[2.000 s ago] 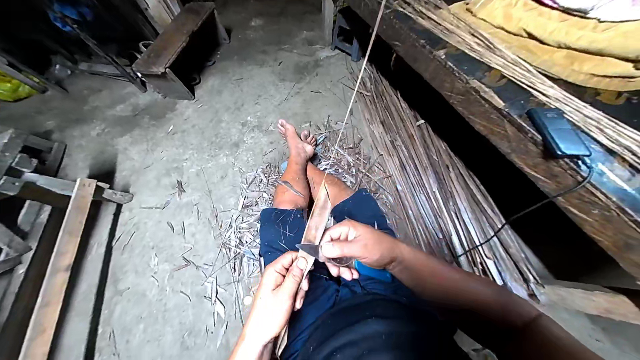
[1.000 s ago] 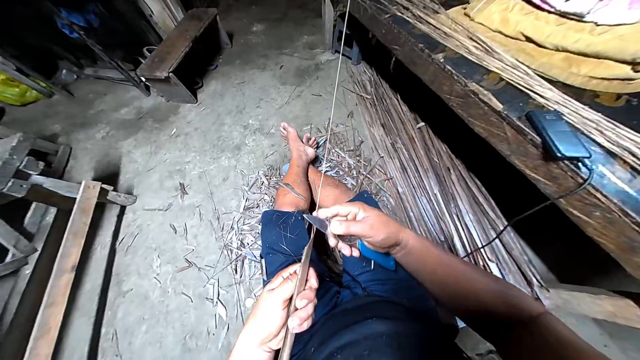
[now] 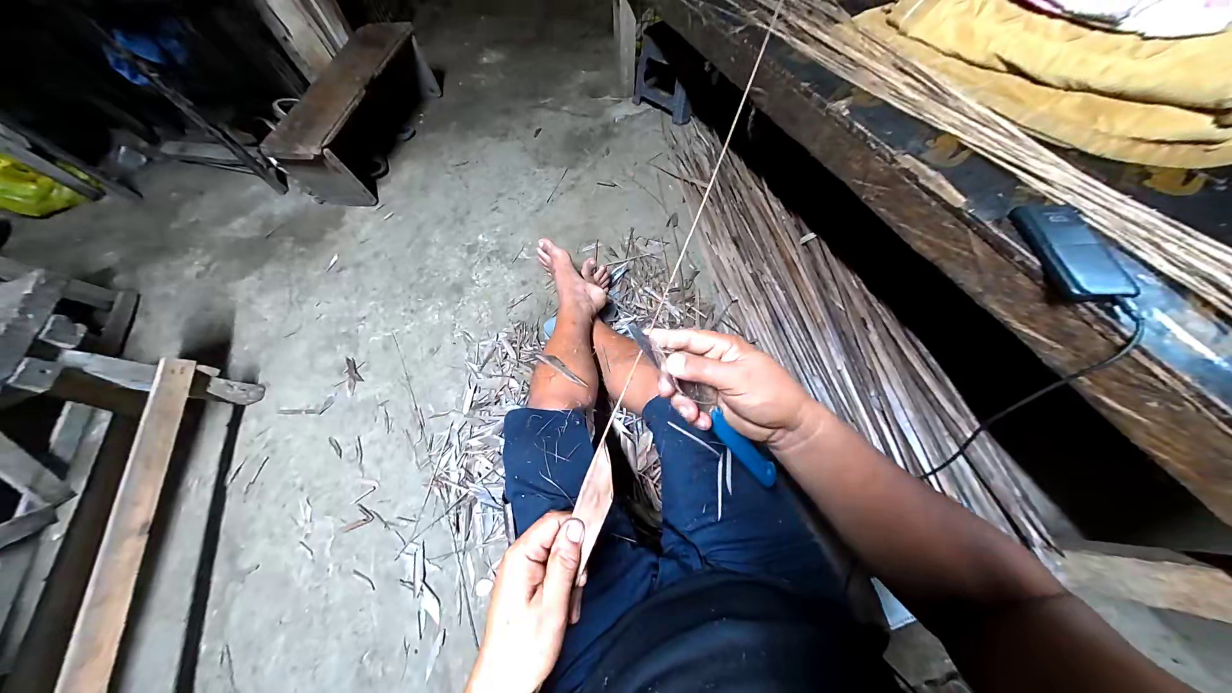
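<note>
Low in the view my left hand [image 3: 544, 577] pinches a flat, pale brown dried leaf sheath or strip [image 3: 595, 491] between thumb and fingers. From its pointed end a long thin stalk [image 3: 707, 192] runs up toward the top of the view. My right hand [image 3: 736, 380] is right of that stalk and holds a knife; its dark blade [image 3: 647, 345] points up and left beside the stalk, and its blue handle [image 3: 743, 449] sticks out below the palm. Whether the blade touches the stalk, I cannot tell.
Shavings [image 3: 472, 414] litter the concrete floor around my outstretched legs. A bundle of long stalks [image 3: 818, 318] lies at the right, under a wooden platform edge [image 3: 924, 231] bearing more stalks, a yellow cloth [image 3: 1088, 91] and a phone-like device [image 3: 1073, 252] with a cable. Wooden benches stand left.
The flat piece, held upright with the knife over it two seconds ago, was turned narrow-side up one second ago and now shows its broad face. My hands are farther apart than two seconds ago.
</note>
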